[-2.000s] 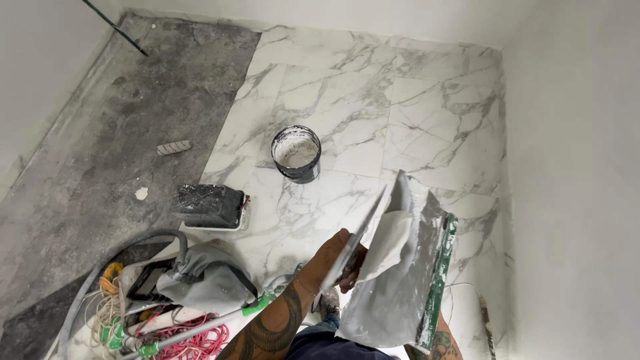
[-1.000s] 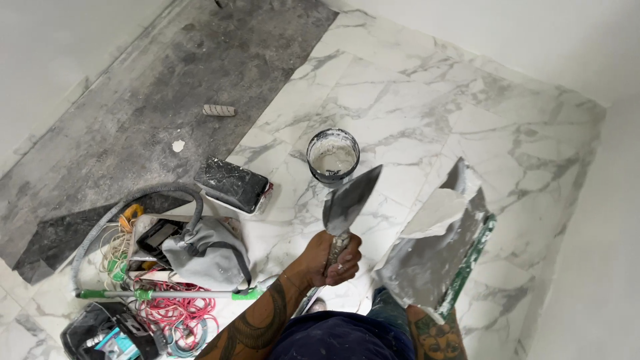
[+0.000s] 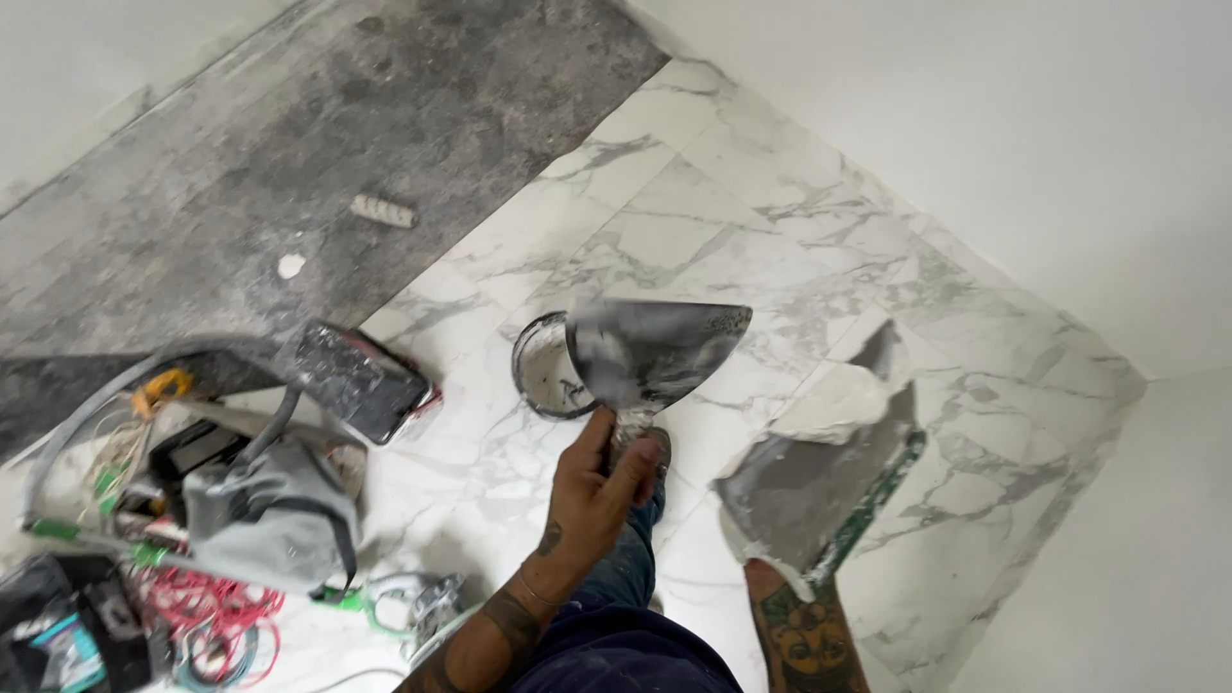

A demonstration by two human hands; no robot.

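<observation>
My left hand [image 3: 602, 472] is closed around the handle of a trowel [image 3: 659, 351] with a broad, smeared metal blade. The blade overlaps the right side of a round black bucket [image 3: 549, 371] holding whitish compound. At the right, a grey plasterer's hawk [image 3: 813, 486] with a green edge [image 3: 866, 505] is tilted and carries a lump of white compound [image 3: 833, 404]. My right forearm [image 3: 808, 630] reaches up beneath the hawk, which hides my right hand.
A black smeared container [image 3: 361, 380] stands left of the bucket. Farther left are a grey bag [image 3: 269, 520], a hose [image 3: 72, 433], pink cord [image 3: 212, 602] and a black tool case [image 3: 72, 616]. A ridged piece [image 3: 385, 210] lies on the dark floor. White walls border the marble-patterned floor.
The trowel was beside the hawk's compound two seconds ago, then upright and apart from it; now its blade is turned sideways over the bucket's edge. The view has rotated.
</observation>
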